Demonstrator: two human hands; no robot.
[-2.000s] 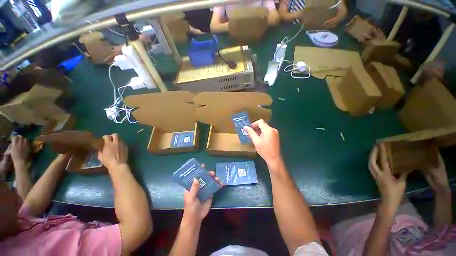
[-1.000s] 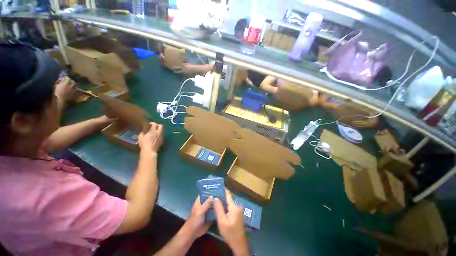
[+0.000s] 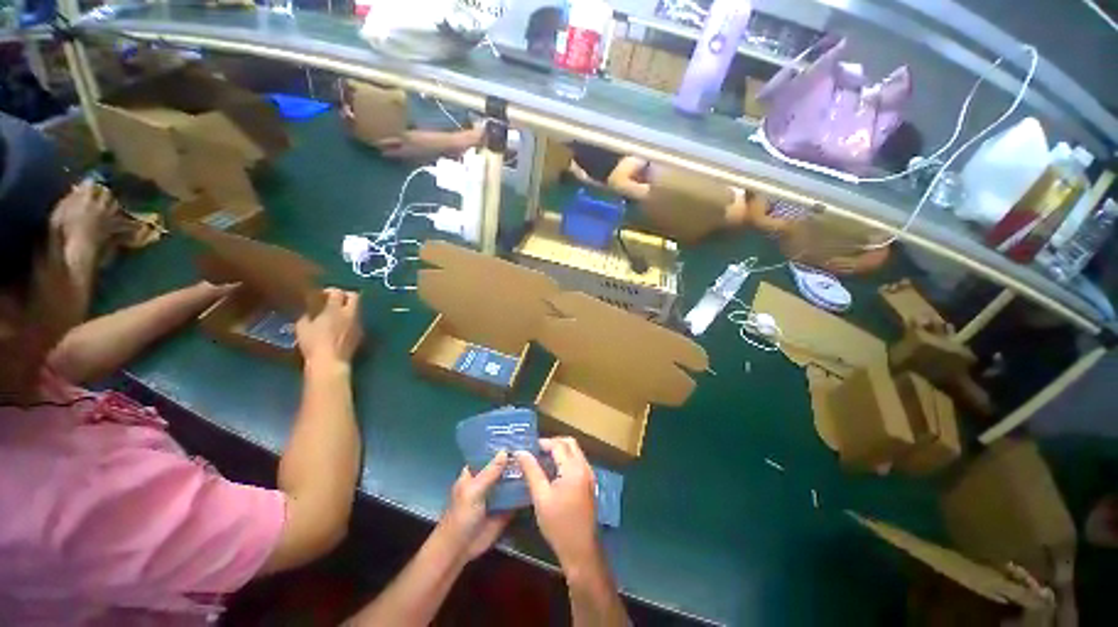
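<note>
My left hand (image 3: 472, 508) and my right hand (image 3: 562, 496) together hold a fanned stack of dark blue instruction cards (image 3: 497, 431), above the bench edge. The spare card pile (image 3: 609, 496) lies on the bench, partly hidden behind my right hand. Two open mailer boxes stand side by side beyond my hands with lids upright. The left mailer box (image 3: 429, 355) has a blue card (image 3: 486, 365) in it. The right mailer box (image 3: 595, 420) shows no card inside.
A person in pink (image 3: 147, 514) at left handles another open box (image 3: 239, 321). White cables (image 3: 390, 245), a grey device (image 3: 613, 284) with a blue bin (image 3: 592, 218) and a white power strip (image 3: 720, 296) lie behind. Folded boxes (image 3: 870, 416) stand right. A raised shelf (image 3: 662, 141) crosses above.
My right hand has left the right box and joined my left at the card stack. The single card is no longer seen apart. The view has turned, showing the shelf and left neighbour more.
</note>
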